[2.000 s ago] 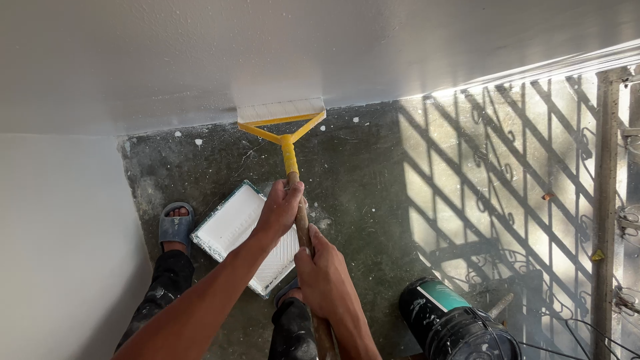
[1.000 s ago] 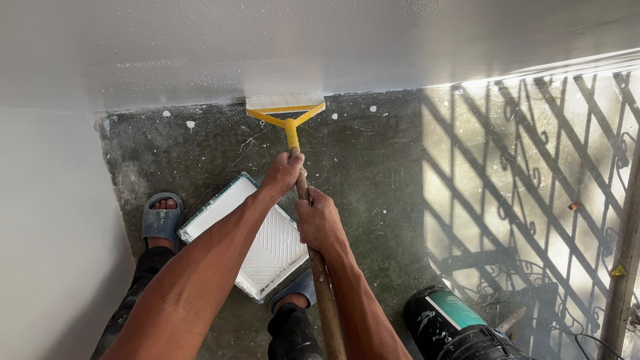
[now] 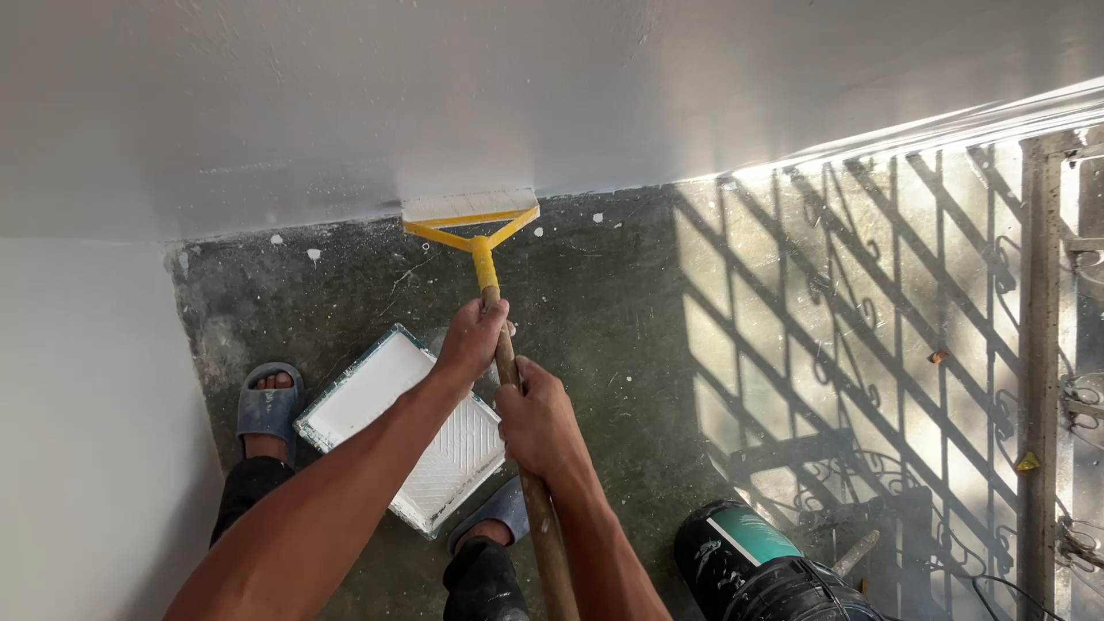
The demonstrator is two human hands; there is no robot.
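My left hand (image 3: 472,342) is closed around the upper part of a wooden pole (image 3: 547,535), just under the yellow socket of a wide paint roller frame (image 3: 485,259). Lower on the same pole, my right hand (image 3: 536,414) grips it. The white roller (image 3: 470,205) lies against the foot of the grey wall (image 3: 414,103), where wall and floor meet. Beneath my left forearm sits a paint tray (image 3: 453,466) with white paint in its well and a ribbed, paint-coated ramp; the forearm hides part of it.
My sandalled feet (image 3: 269,410) stand on either side of the tray on the dark concrete floor (image 3: 595,302), which has white paint spots. A black bucket (image 3: 733,552) with a green label stands at lower right. A metal gate (image 3: 1039,371) is at the right edge; a pale wall (image 3: 86,388) is left.
Both hands still hold the pole, and the roller stays at the wall's foot. The view has shifted, showing more wall above the roller.
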